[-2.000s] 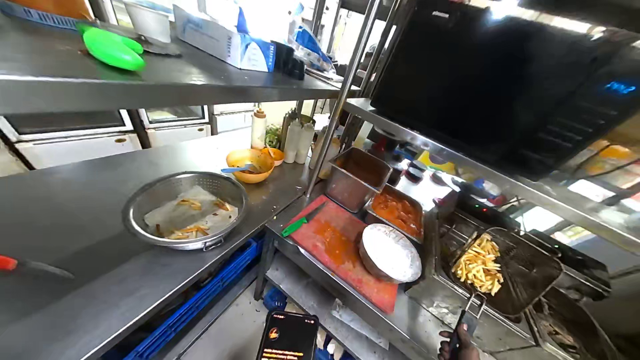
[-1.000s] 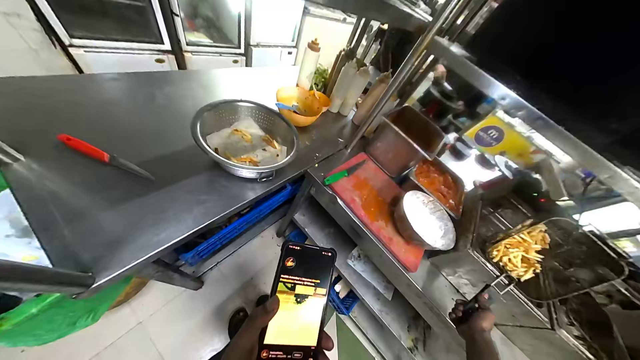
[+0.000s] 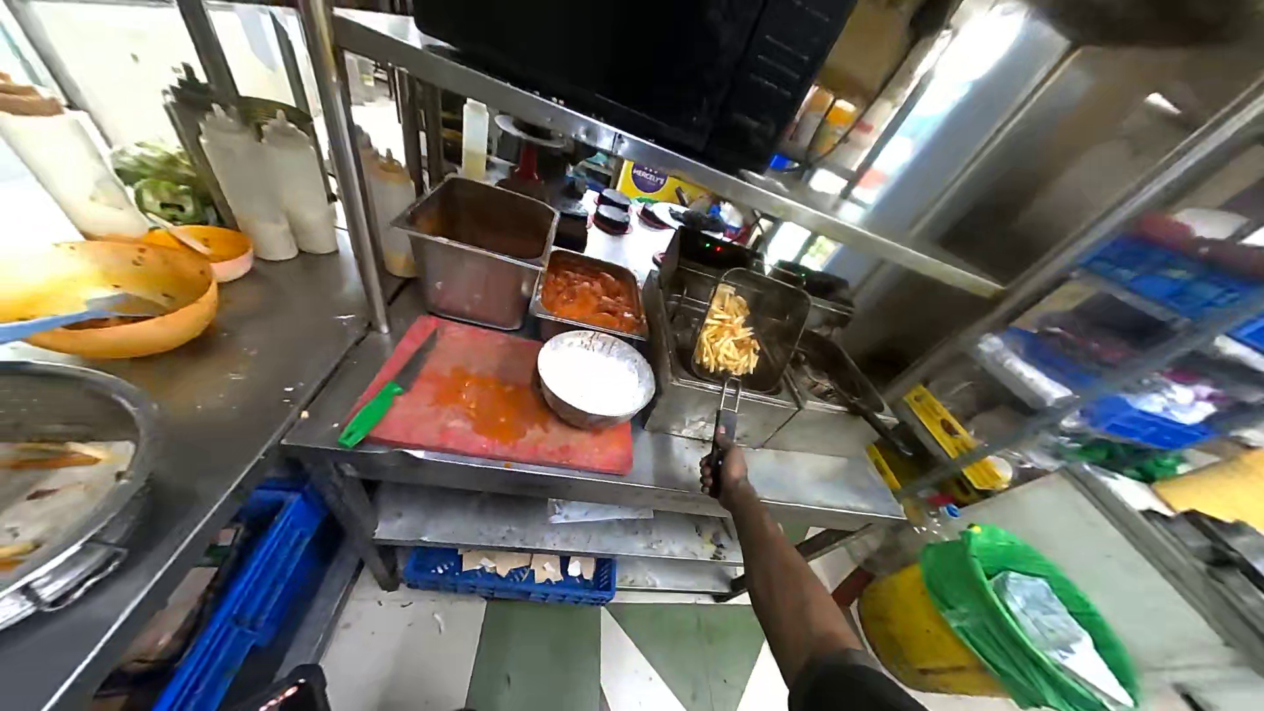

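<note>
My right hand point(image 3: 727, 472) is closed around the black handle of a wire fryer basket point(image 3: 785, 321), which holds french fries point(image 3: 728, 334) over a deep fryer point(image 3: 711, 410). Left of the fryer, a metal bowl of white powder point(image 3: 595, 377) rests on a red cutting board point(image 3: 454, 400) with orange liquid smeared on it. A green-handled knife point(image 3: 380, 405) lies on the board's left side. Behind the board are a steel container of pieces in red-orange sauce point(image 3: 591, 294) and a taller, deep steel container point(image 3: 479, 259). A phone's corner point(image 3: 291, 691) shows at the bottom edge; my left hand is not visible.
On the left counter are a steel colander point(image 3: 128, 474), an orange bowl point(image 3: 148, 296) and squeeze bottles point(image 3: 262, 188). A metal shelf point(image 3: 632, 148) with a black microwave crosses above. Blue crates point(image 3: 513, 583) sit below. A green-lined bin point(image 3: 1027, 612) stands at lower right.
The view has swung right. My left hand, seen holding the phone one second ago, has dropped out of sight, with only the phone's corner showing. My right hand still grips the basket handle.
</note>
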